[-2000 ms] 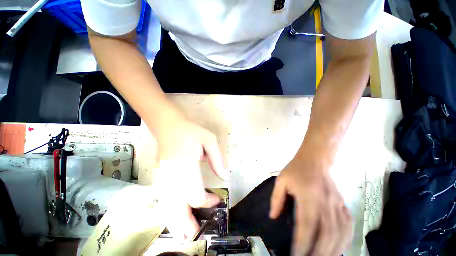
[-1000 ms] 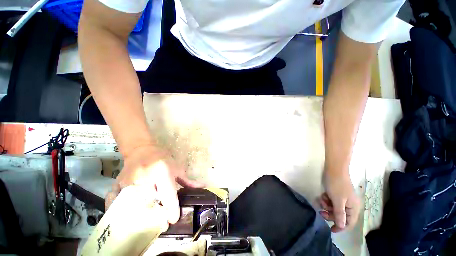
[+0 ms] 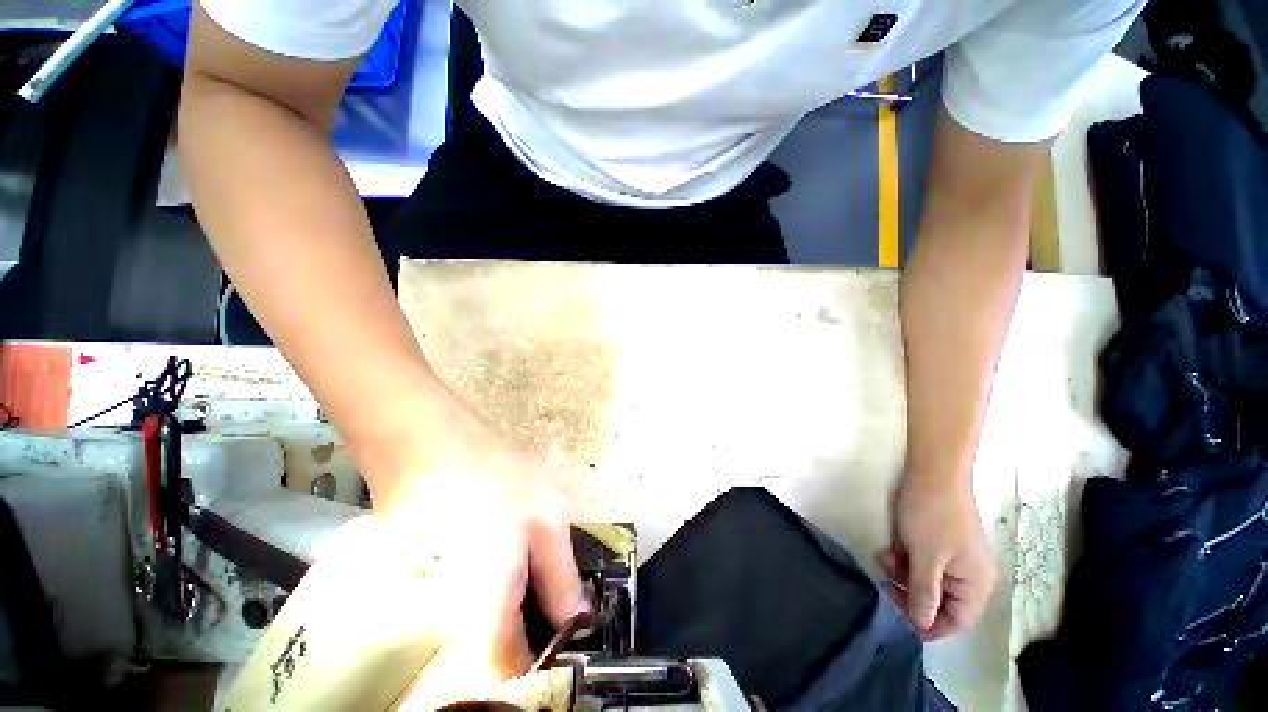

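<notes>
My right hand, at picture left, reaches into the needle and bobbin area. Its thumb and fingers are bent down beside the small dark metal parts. Glare and the machine cover hide part of it, so I cannot tell whether it grips anything. A black cloth bag piece lies flat right of the needle area, its lower part running out of the picture. My left hand, at picture right, rests loosely curled beside the cloth's right edge. Nothing clearly shows in it.
The white machine head with its pale yellow cover fills the lower left. A red and black slim tool stands on it. Black bag pieces are heaped at far right on the worn cream table. A white-shirted torso is at the top.
My right hand first drew left, baring a round metal part, then came back over it. My left hand let go of the black cloth and moved to the right, then stayed nearly still.
</notes>
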